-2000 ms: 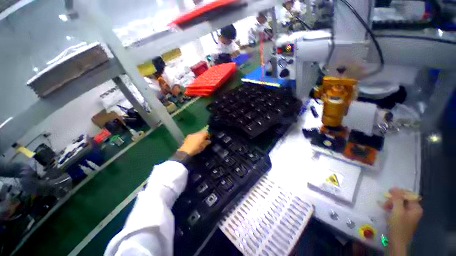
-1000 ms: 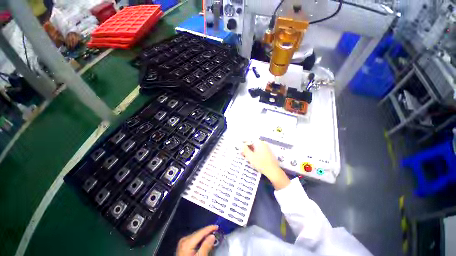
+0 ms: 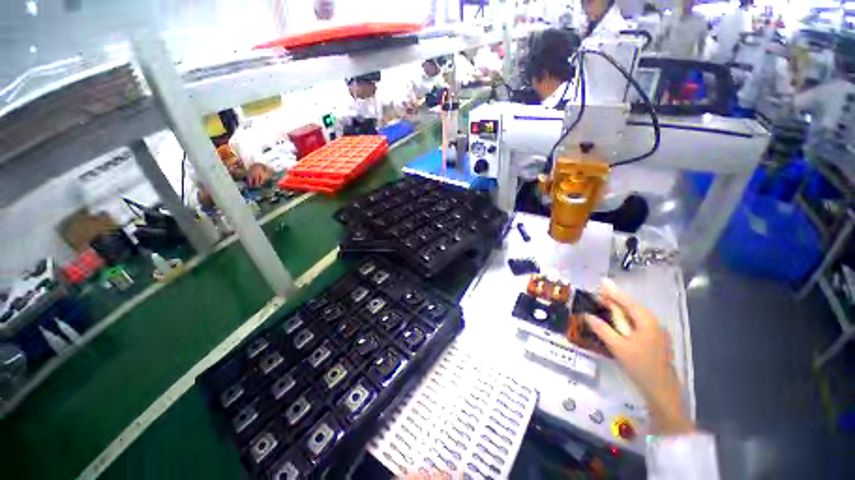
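The orange-and-black fixture (image 3: 546,311) stands on the white machine bed below the gold machine head (image 3: 574,202). My right hand (image 3: 642,345) is at the fixture's right block, with thumb and fingers bent over its dark part. A small pale piece shows by the fingers; whether they grip it or the block is unclear. Only a sliver of my left hand (image 3: 424,475) shows at the bottom edge, below the white sheet with rows of small oblong shapes (image 3: 459,408). The black blister tray (image 3: 328,352) lies left of the sheet, with silver-centred parts in many pockets.
Stacked black trays (image 3: 422,225) lie behind the working tray. Red trays (image 3: 337,161) are on the far bench. A red button in a yellow ring (image 3: 622,428) is at the bed's front edge. A grey post (image 3: 225,178) stands at left. People sit further back.
My right hand has moved from the white sheet forward to the fixture. My left hand has dropped almost out of view. The view has tilted up.
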